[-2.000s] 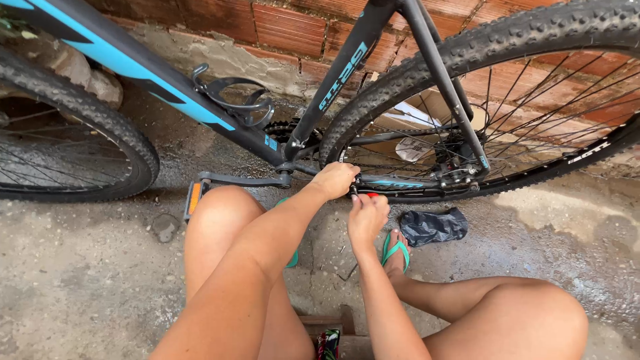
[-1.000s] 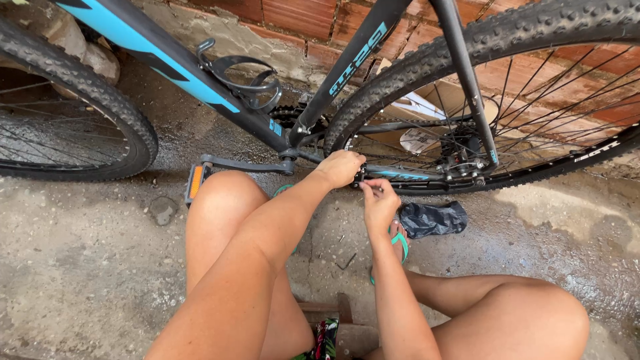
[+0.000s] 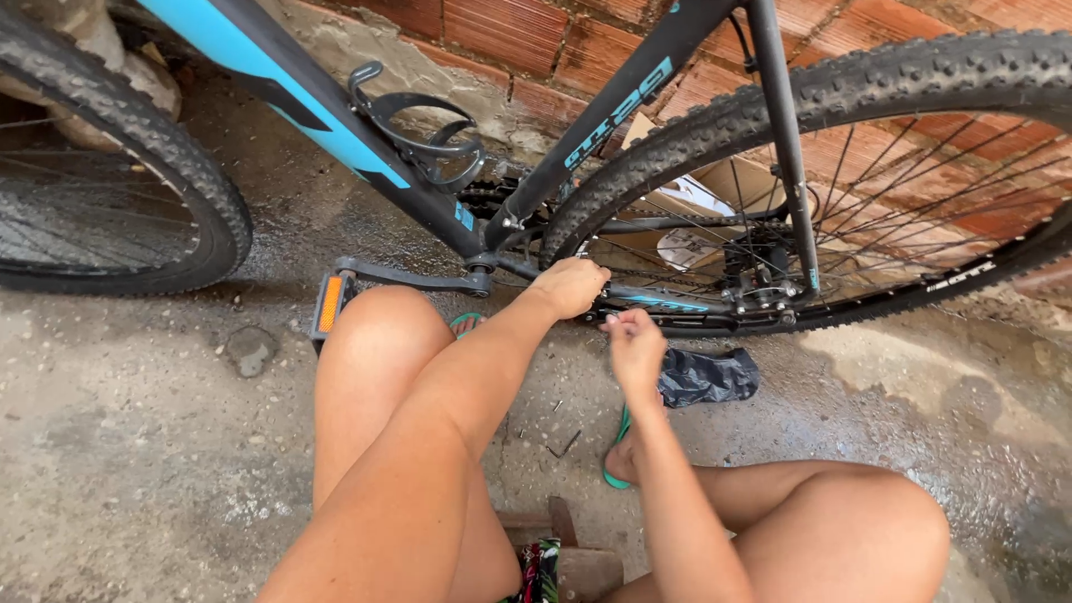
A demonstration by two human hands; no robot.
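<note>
A black and blue bicycle frame stands along the wall. My left hand is closed around a black part at the front end of the chainstay, beside the rear tire; the hand hides most of that part. Just right of it and lower, my right hand has thumb and forefinger pinched together near a small black fitting. Whether something tiny is between those fingertips cannot be told. The crank arm with its pedal lies to the left.
A hex key and small metal pieces lie on the concrete floor between my feet. A black plastic bag lies by my right foot. Behind the rear wheel are cardboard and a brick wall. The front wheel is at left.
Two seconds ago my right hand held something red at the chainstay; no red shows in it now. My left hand has stayed at the black part.
</note>
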